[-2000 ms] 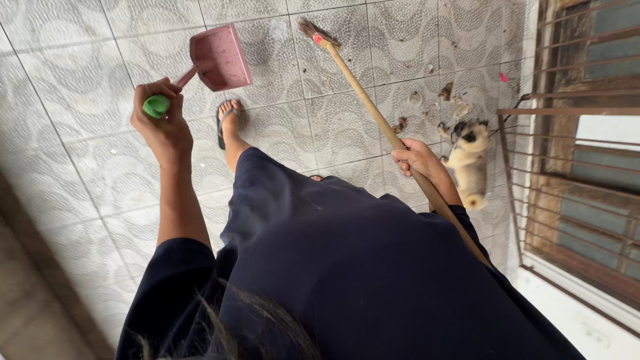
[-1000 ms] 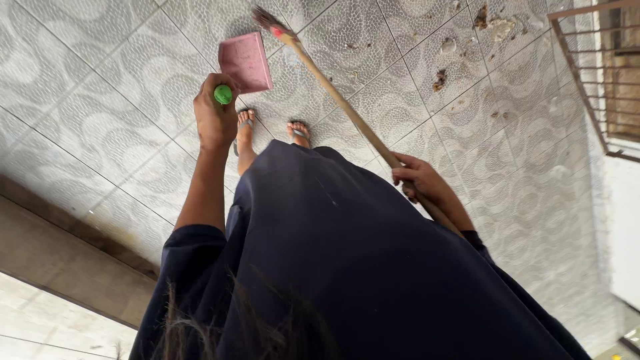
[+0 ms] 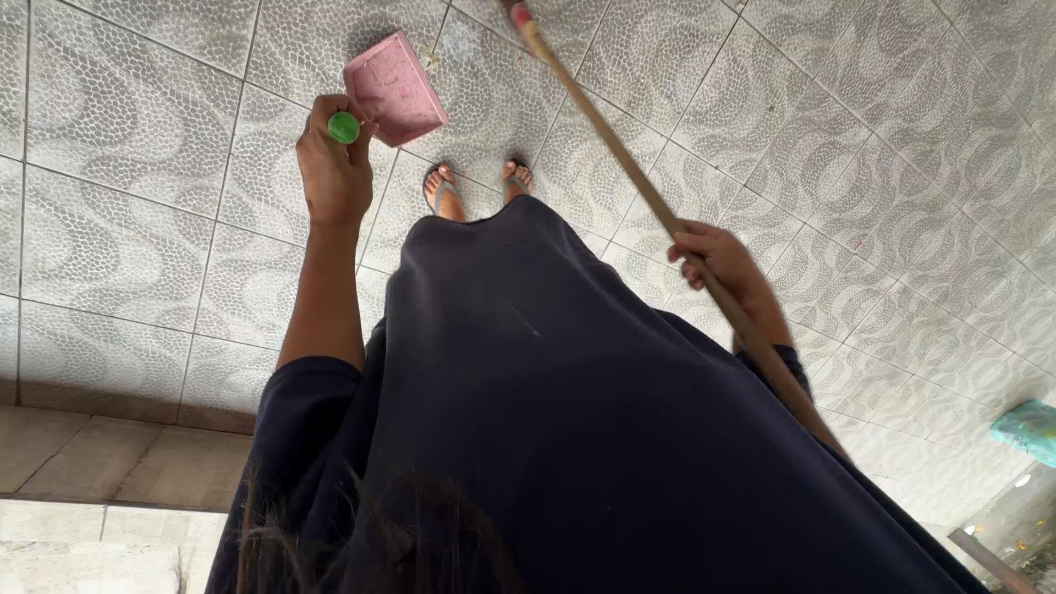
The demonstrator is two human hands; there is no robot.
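Note:
My left hand [image 3: 337,169] is closed around the upright handle of a pink dustpan [image 3: 396,91]; the handle's green end [image 3: 343,127] shows above my fist. The pan is low over the tiled floor in front of my left foot; whether it touches the floor I cannot tell. On the right, my right hand [image 3: 714,260] grips the long wooden handle of a broom [image 3: 619,153]. That handle slants from beside my right arm up to the top edge, where the broom's head is mostly cut off by the frame.
Patterned floor tiles [image 3: 825,157] surround my feet in flip-flops [image 3: 445,188]. A low step [image 3: 124,462] runs along the lower left. A turquoise object [image 3: 1027,431] lies at the right edge, with a rough strip bearing small debris [image 3: 998,528] below it.
The view has turned strongly; the dog, the metal grille and the scattered debris seen earlier are out of frame. Both feet now stand side by side. Both hands keep their holds.

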